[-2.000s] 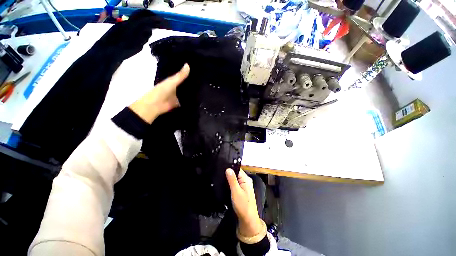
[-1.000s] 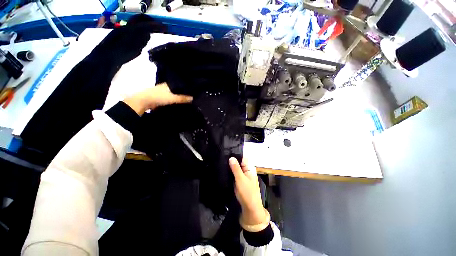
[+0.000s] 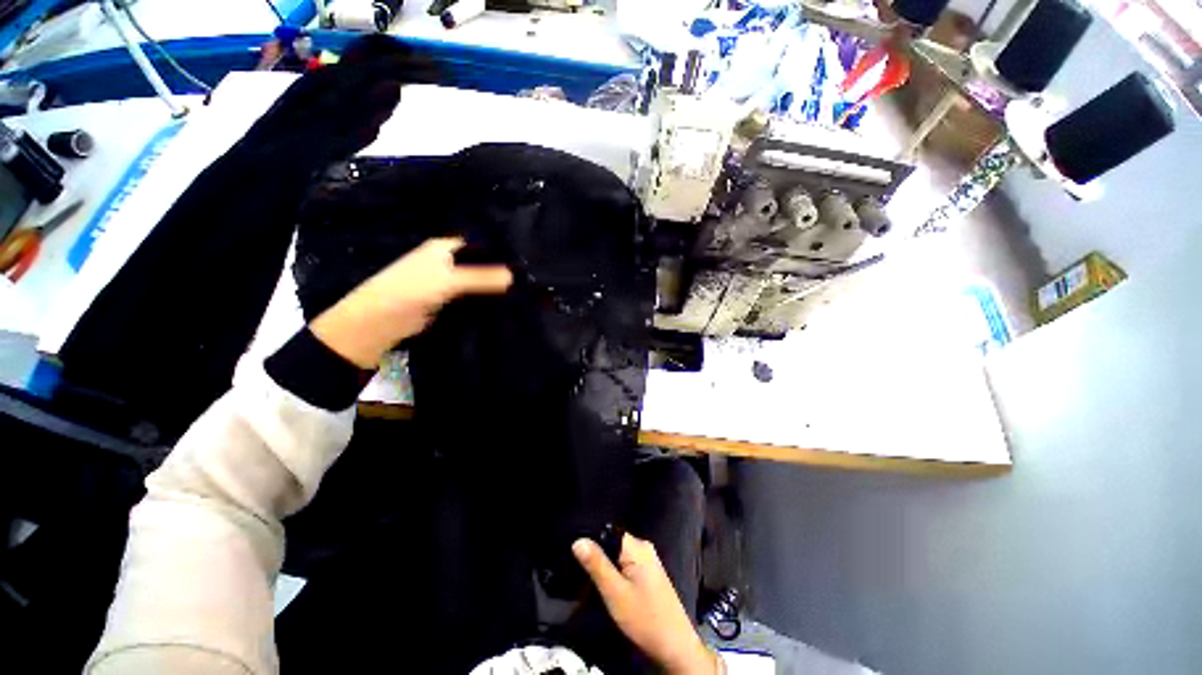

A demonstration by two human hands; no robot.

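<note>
A black garment piece (image 3: 527,356) lies on the table left of the overlock machine (image 3: 699,172) and hangs over the table edge onto my lap. Its right edge runs along the machine's needle area. Small pale shiny dots (image 3: 576,298) show on the cloth. My left hand (image 3: 411,297) lies on the cloth at its upper left, thumb and fingers apart; whether it pinches a fold is unclear. My right hand (image 3: 635,587) grips the cloth's lower right edge between thumb and fingers, below the table edge.
A long black heap of garments (image 3: 185,237) lies on the table at left. Orange-handled scissors (image 3: 24,245) are at far left. Black thread cones (image 3: 1110,127) stand upper right. A yellow-green box (image 3: 1078,288) sits by the wall. The table's wooden edge (image 3: 817,456) runs below the machine.
My right hand has moved down towards my lap with the cloth edge. The cloth's upper part has bunched and spread left. My left hand has shifted slightly on it.
</note>
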